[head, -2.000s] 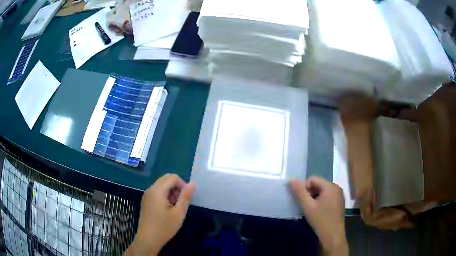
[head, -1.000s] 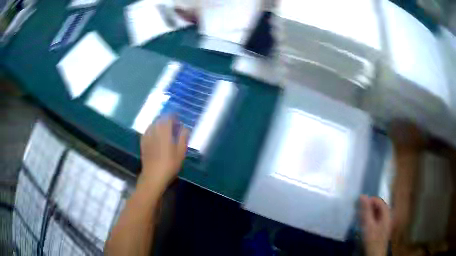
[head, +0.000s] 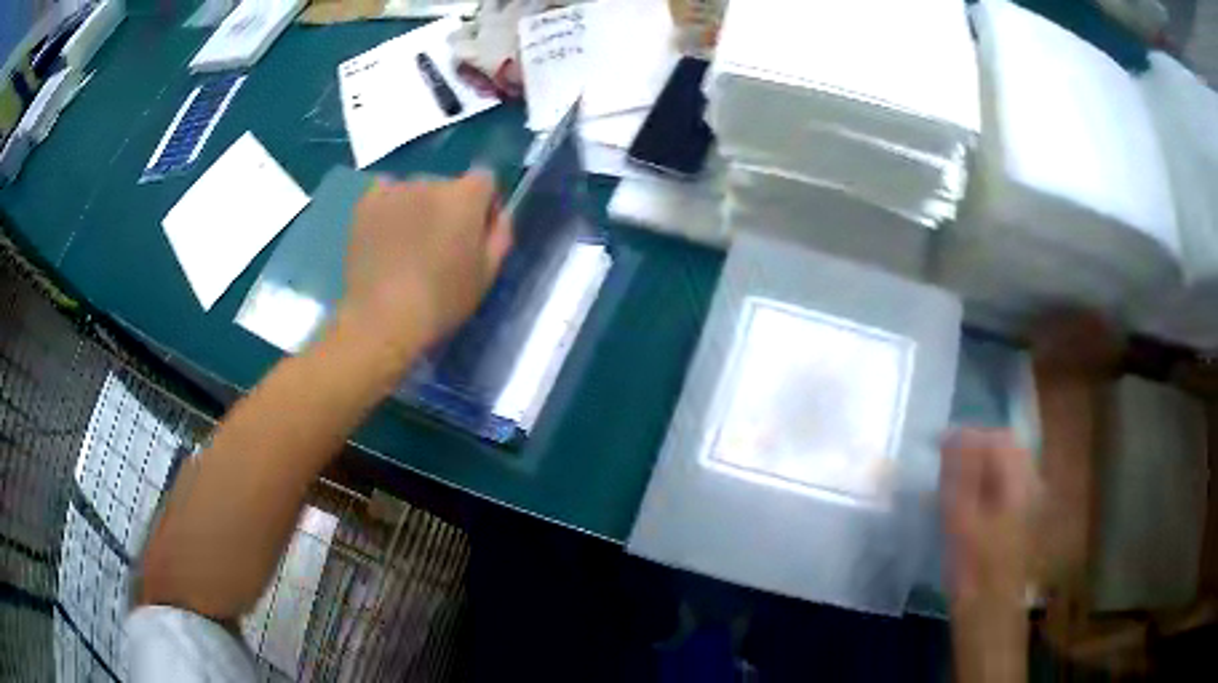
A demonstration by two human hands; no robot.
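My left hand [head: 425, 256] is over the solar cell pile [head: 554, 334] at centre left, fingers closed on the edge of a solar cell sheet [head: 545, 220]. That sheet is tilted up, its dark face showing; my hand and forearm hide part of it and of the pile. A translucent sheet [head: 675, 467] lies flat over the light box, whose bright square [head: 808, 400] shows through. My right hand [head: 986, 514] is blurred at the sheet's right edge, fingers curled; whether it grips anything is unclear.
White sheet stacks [head: 842, 80] stand behind the work. A dark phone [head: 675, 120], handwritten notes [head: 588, 67] and a marker pen [head: 438, 83] lie at the back. A wire mesh cart [head: 120, 454] is at lower left, a brown carton [head: 1069, 467] at right.
My left hand has moved from the translucent sheet to the cell pile and raised a cell sheet. My right hand remains near the translucent sheet's right side. The view has shifted left.
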